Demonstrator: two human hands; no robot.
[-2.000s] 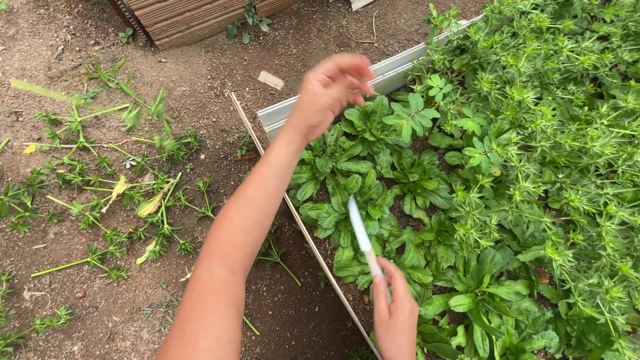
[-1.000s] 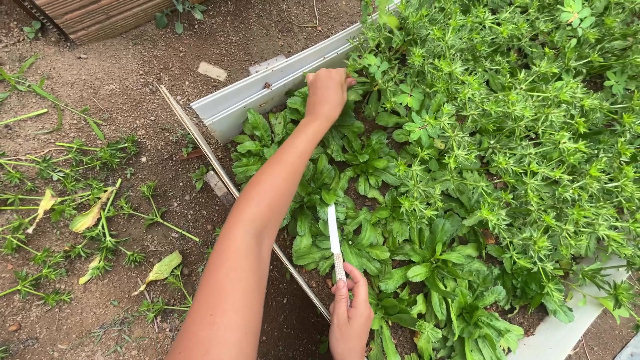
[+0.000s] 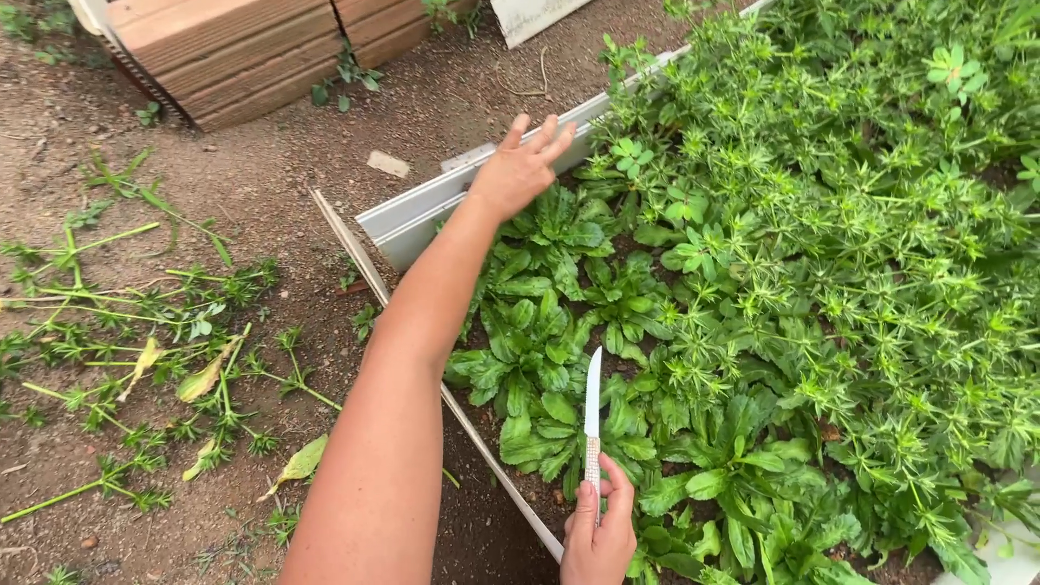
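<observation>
My left hand (image 3: pixel 520 169) is over the white panel edging (image 3: pixel 422 213) at the bed's far side, its fingers spread and holding nothing. In my right hand (image 3: pixel 600 528), at the bottom centre, is a serrated knife (image 3: pixel 593 398) with a patterned handle, its blade pointing up and away over the plants. Low leafy rosettes (image 3: pixel 532 349) with toothed leaves grow around the blade. Taller spiky green plants (image 3: pixel 821 268) fill the right of the bed.
Cut green stems (image 3: pixel 106 366) and yellowed leaves (image 3: pixel 207 378) lie on the soil at left. A thin edging strip (image 3: pixel 487 459) runs along the bed's near left side. Ridged clay blocks (image 3: pixel 236 57) stand at the top left, beyond a small flat fragment (image 3: pixel 388 163).
My left hand was closed at the plants by the far edging one second ago; its fingers are now spread. The knife remains in my right hand.
</observation>
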